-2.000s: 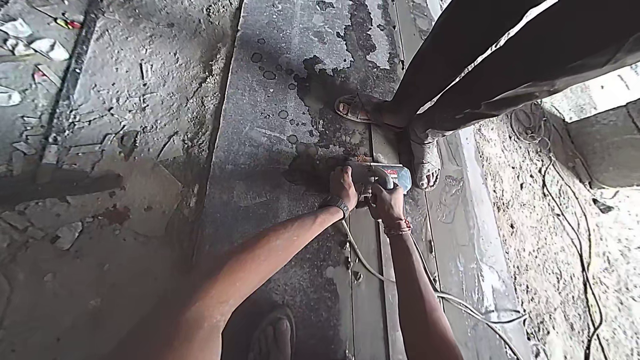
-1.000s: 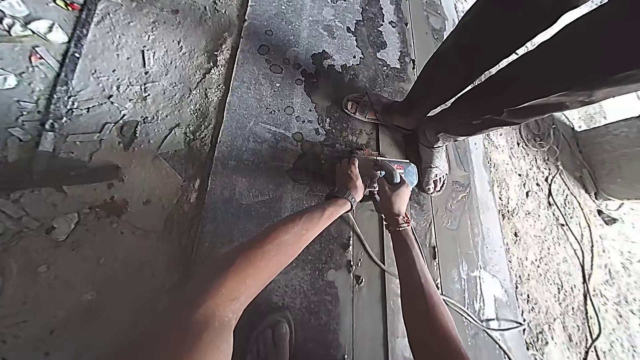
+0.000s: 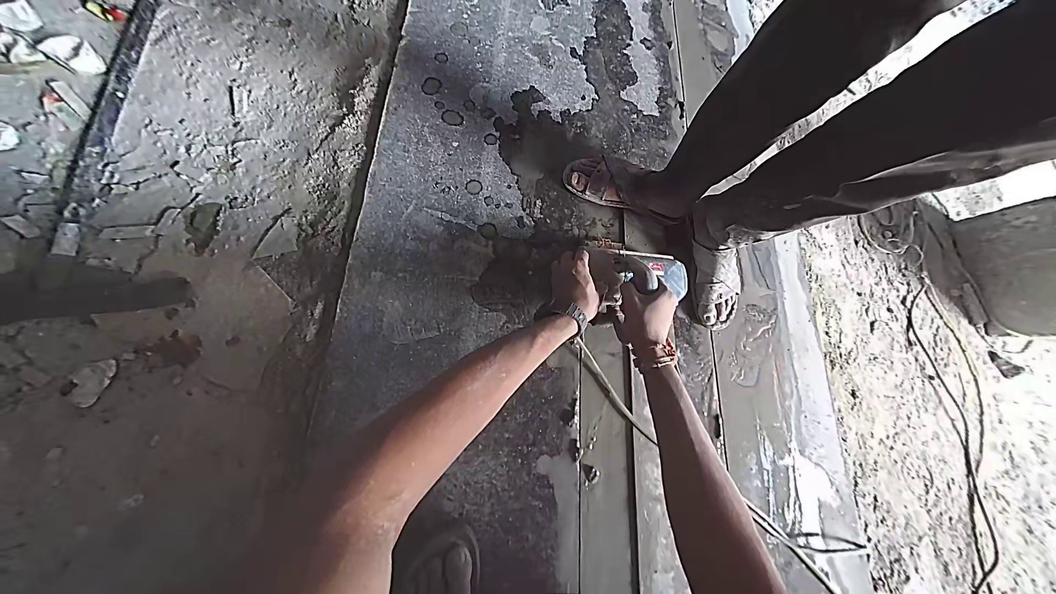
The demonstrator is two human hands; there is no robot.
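Note:
Both my hands grip a corded power tool (image 3: 668, 274) with a blue-grey body, which looks like a handheld stone cutter, low over a wet, dark stone slab (image 3: 445, 305). My left hand (image 3: 575, 285), with a watch at the wrist, holds its front part. Around its handle near the blue motor end is my right hand (image 3: 648, 313), with a red thread on the wrist. The blade or working end is hidden by my left hand. A pale cord (image 3: 615, 396) runs from the tool under my right forearm towards the bottom right.
Another person's sandalled foot (image 3: 606, 181) and dusty foot (image 3: 718, 285) stand on the slabs close beyond the tool. My own foot (image 3: 441, 565) is at the bottom. Broken rubble (image 3: 91, 384) lies left. Cables (image 3: 949, 396) trail over rough ground at right.
Compared with two seconds ago, my hands and the tool have shifted slightly towards the left edge of the narrow strips. Both hands stay on the tool. The other person's feet remain in place.

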